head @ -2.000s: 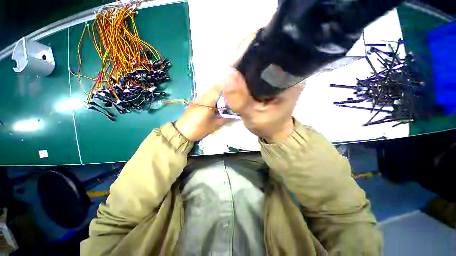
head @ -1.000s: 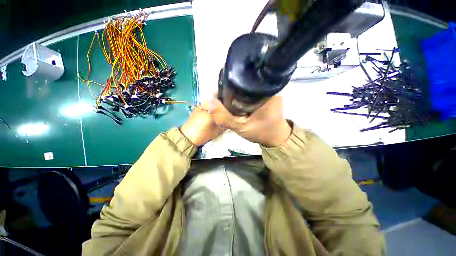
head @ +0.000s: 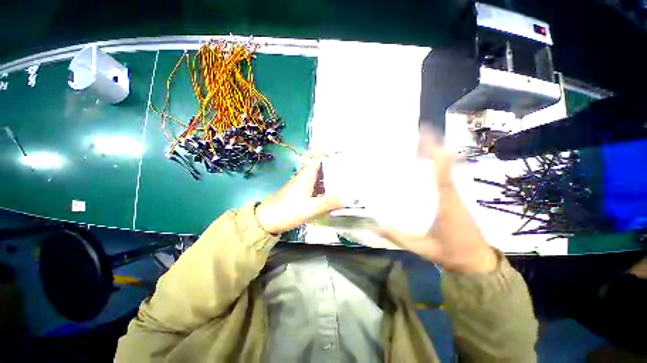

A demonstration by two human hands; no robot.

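Note:
A white housing [head: 386, 186], overexposed and blurred, is held between my two hands above the front of the white sheet [head: 365, 85]. My left hand [head: 301, 198] grips its left end. My right hand [head: 454, 220] is spread around its right side and is blurred. A thin orange wire runs from near my left hand to the pile of wired connectors [head: 227, 120] on the green bench. The dark power screwdriver [head: 567, 127] hangs at the right, away from my hands.
A screw feeder [head: 514, 64] with a red switch stands back right. A loose heap of black strips [head: 535, 191] lies right, beside a blue bin [head: 628, 184]. Another white housing [head: 101, 74] lies far left on the green bench [head: 92, 170].
My right hand has let go of the screwdriver, which has moved off to the right, and is now on the housing. The view has shifted, showing more of the feeder.

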